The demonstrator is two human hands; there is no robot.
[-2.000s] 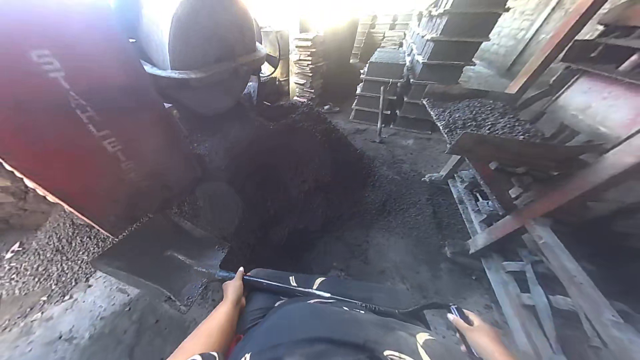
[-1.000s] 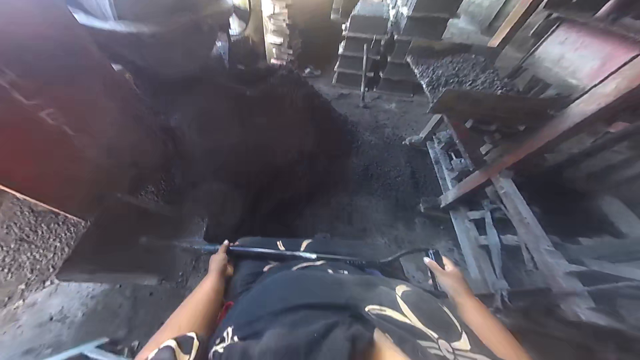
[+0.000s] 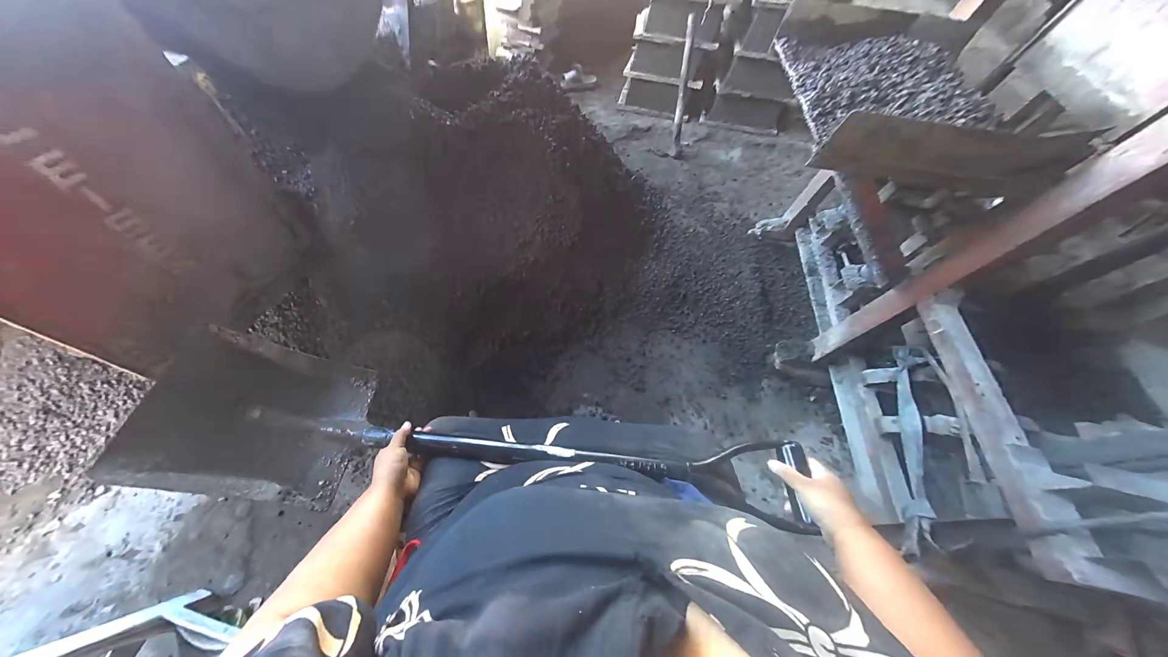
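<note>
A shovel lies across the front of my body, its metal shaft (image 3: 547, 452) roughly level. My left hand (image 3: 398, 464) is closed round the shaft near the blade. My right hand (image 3: 812, 493) grips the crossbar of the D-shaped handle (image 3: 792, 484). At the left, the broad flat shovel blade (image 3: 228, 420) is beside a red metal container (image 3: 100, 201) that bears lettering. Beyond my legs rises a large heap of dark, gravelly material (image 3: 538, 219). Whether the blade touches the ground is not plain.
A metal and wood frame (image 3: 912, 310) stands at the right, with a tray of gravel (image 3: 885, 91) above it. Stacked blocks on boards (image 3: 666, 59) are at the back, beside an upright rod (image 3: 683, 87). Loose gravel (image 3: 55, 411) lies at the far left, and a pale metal bar (image 3: 128, 625) at the lower left.
The view has tilted downward. Both hands keep their hold on the shovel, which stays across my body with its blade at the left.
</note>
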